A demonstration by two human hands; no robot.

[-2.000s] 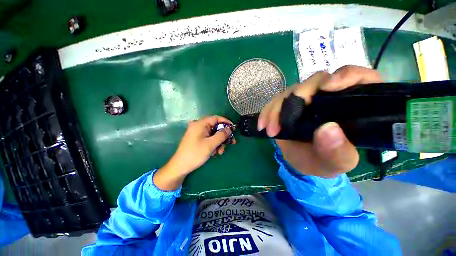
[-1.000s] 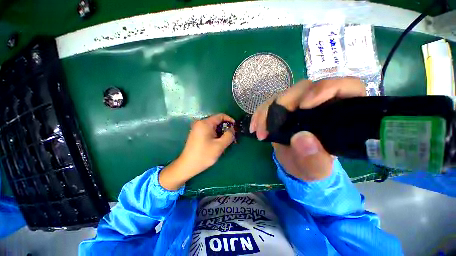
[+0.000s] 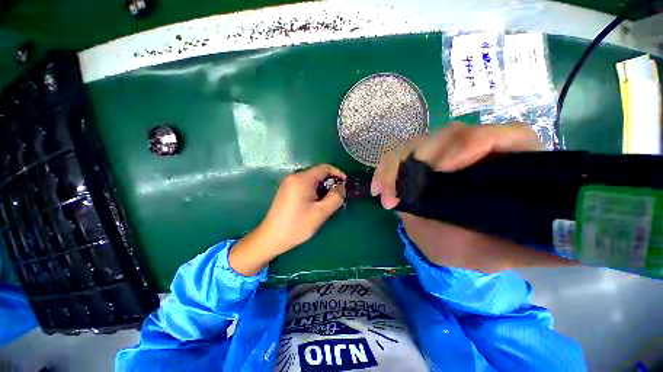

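My left hand holds a small round dark unit in its fingertips over the green mat. My right hand is wrapped around a thick black electric screwdriver with a green-and-white label. The screwdriver's nose points left and meets the unit; the bit's tip is too small to see. A round screw dish with silvery grains lies just beyond the nose. Another small round unit stands on the mat to the left.
A black blister tray is at the left edge. Clear zip bags, a black cord and a white and yellow card lie at right. More units are beyond the white rail.
The screwdriver's rear has swung lower, towards me, and its nose has met the unit. My left hand has hardly moved. The units beyond the rail have shifted right.
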